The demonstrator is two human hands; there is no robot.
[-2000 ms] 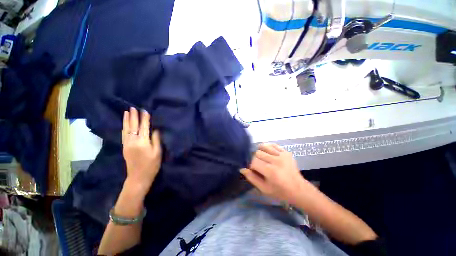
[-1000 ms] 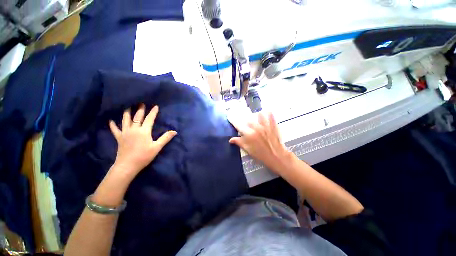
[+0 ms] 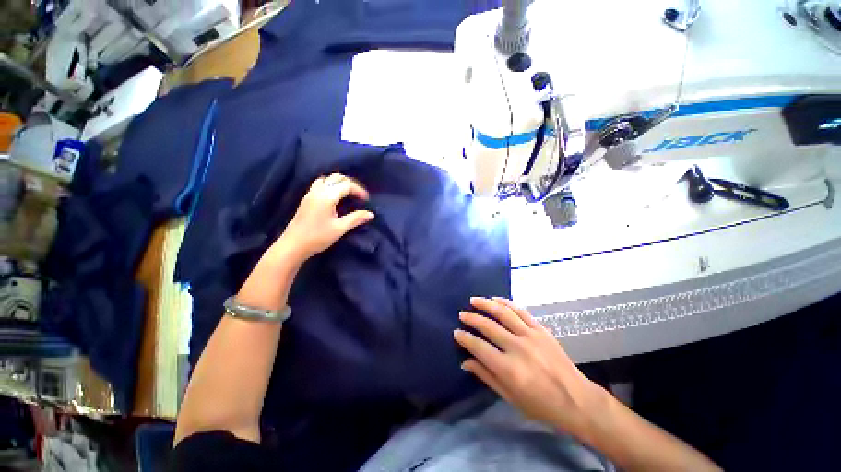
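The navy garment (image 3: 433, 304) lies bunched over the table's front edge and the machine bed, its right edge under the glare at the needle. My left hand (image 3: 327, 217) grips a fold of it left of the needle, fingers curled. My right hand (image 3: 516, 350) lies flat on the garment's right edge near the front, fingers slightly spread. The white sewing machine (image 3: 710, 55) has a blue stripe and JACK lettering. Its presser foot (image 3: 512, 192) is partly lost in the glare.
A black tool (image 3: 749, 194) lies on the bed right of the needle. A printed ruler (image 3: 645, 309) runs along the front edge. A blue-edged navy piece (image 3: 198, 157) and more navy cloth (image 3: 106, 267) lie at left. White boxes (image 3: 124, 101) stand upper left.
The view has shifted left. My left hand has gone from spread flat to curled on the cloth. My right hand has moved from beside the needle down to the garment's front right edge.
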